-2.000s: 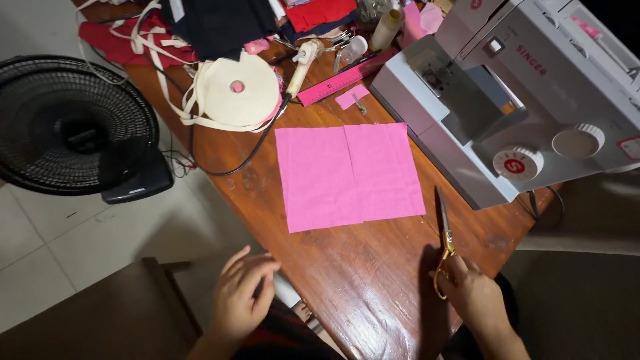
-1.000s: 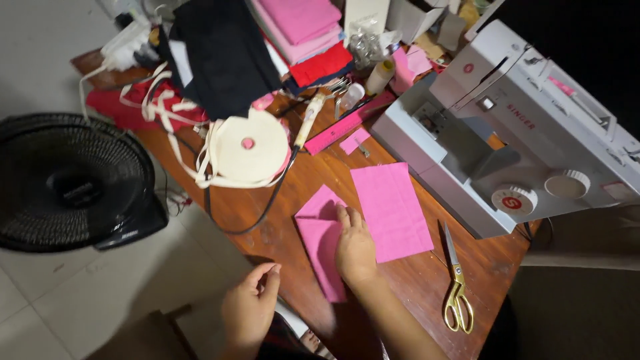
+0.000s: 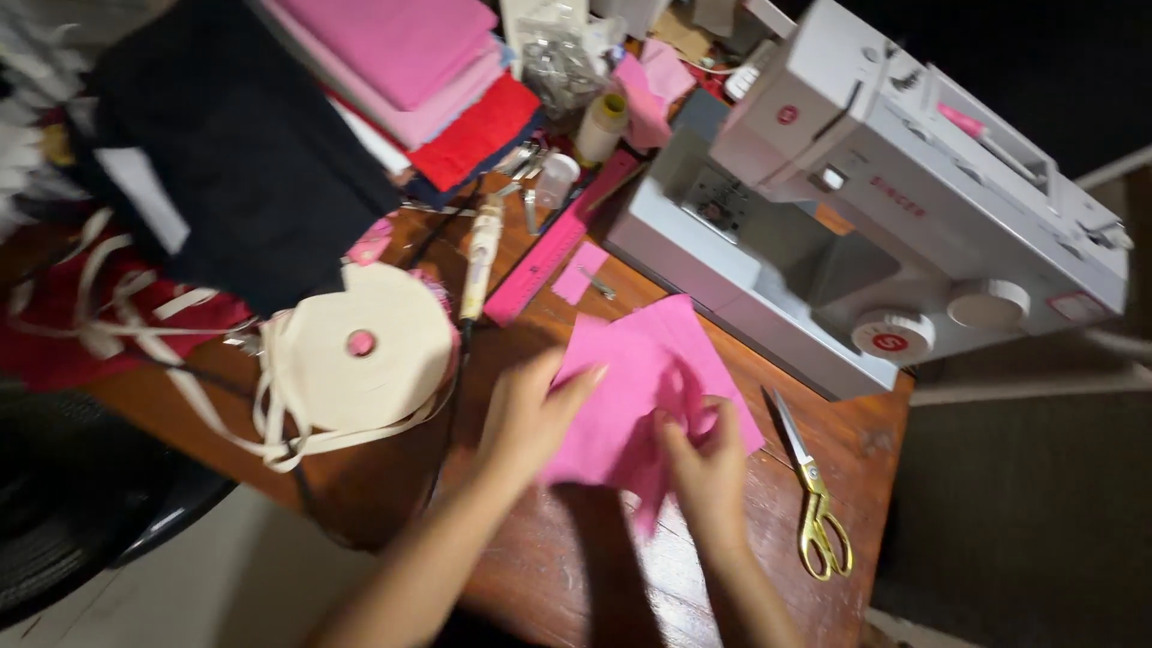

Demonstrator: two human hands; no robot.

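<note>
Both hands hold a piece of pink fabric (image 3: 612,396) above the wooden table. My left hand (image 3: 531,414) grips its left edge between thumb and fingers. At the fabric's right side, my right hand (image 3: 706,459) pinches a bunched, partly folded edge; motion blurs the details. A second pink fabric piece (image 3: 720,378) lies on the table, partly hidden behind the held one. Gold-handled scissors (image 3: 810,495) lie to the right of my right hand, touching neither hand.
A Singer sewing machine (image 3: 864,198) stands at the upper right. A pink ruler (image 3: 558,238), a small pink scrap (image 3: 580,273) and a thread cone (image 3: 601,129) lie or stand beyond the fabric. Left are a cream tape roll (image 3: 360,360), dark folded cloth (image 3: 234,153) and a black fan (image 3: 81,504).
The scissors, in my right hand two seconds ago, lie on the table. The pink pieces lay side by side; one is now lifted in both hands. The view has shifted closer.
</note>
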